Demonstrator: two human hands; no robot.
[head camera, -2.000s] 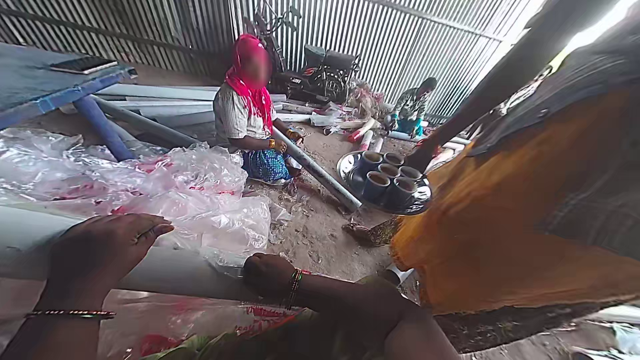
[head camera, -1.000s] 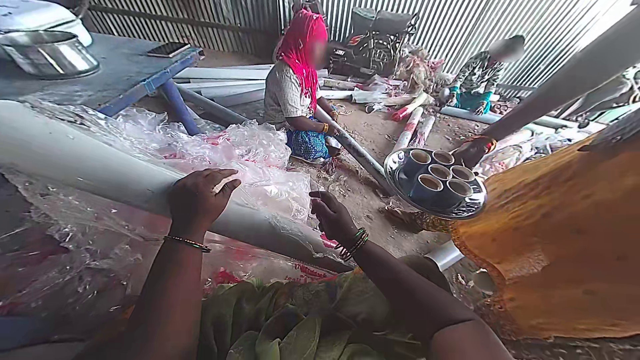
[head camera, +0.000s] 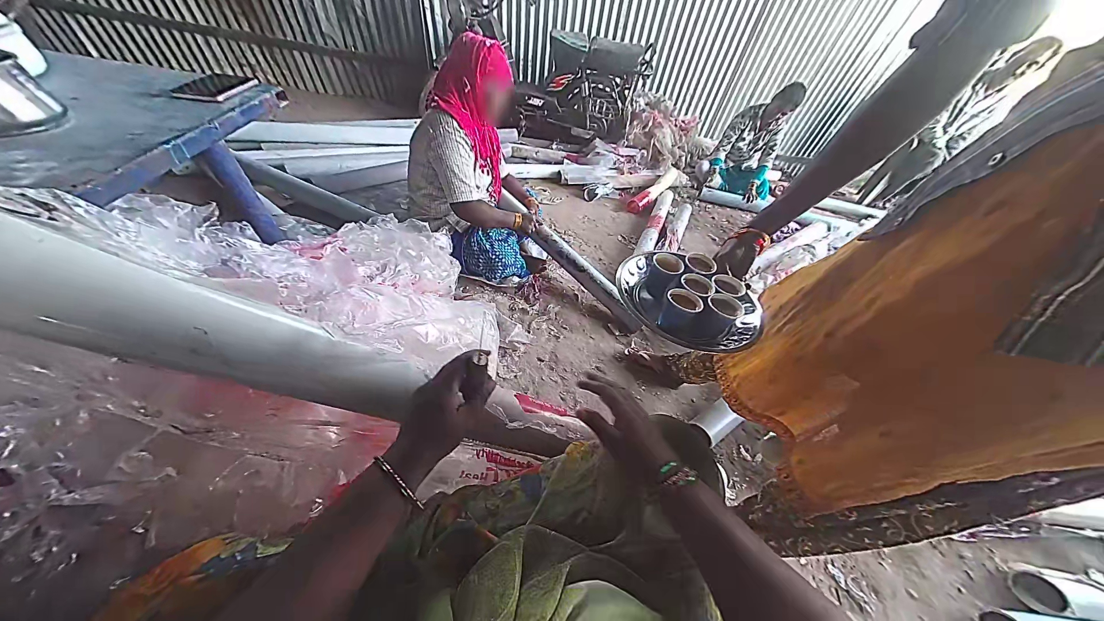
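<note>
A long grey-white pipe (head camera: 216, 319) lies across my lap from the left edge, with clear plastic film around and below it. My left hand (head camera: 448, 401) is closed over the pipe's near end, a small dark object with a pale tip (head camera: 480, 358) between thumb and fingers; what it is I cannot tell. My right hand (head camera: 625, 423) is raised with fingers apart, holding nothing, to the right of the pipe. Beyond it, a standing person's hand (head camera: 740, 252) holds a round steel tray (head camera: 634, 285) bearing several dark cups (head camera: 684, 310) of a brownish drink.
A person in a pink headscarf (head camera: 470, 78) sits on the ground holding a pipe (head camera: 586, 272). Crumpled plastic film (head camera: 371, 267) lies ahead. A blue table (head camera: 112, 129) with a phone (head camera: 214, 86) is at left. Behind are a motorcycle (head camera: 595, 86) and another crouching person (head camera: 746, 155).
My left hand has moved along the pipe toward its near end and now holds a small object. My right hand, on the pipe two seconds ago, is off it.
</note>
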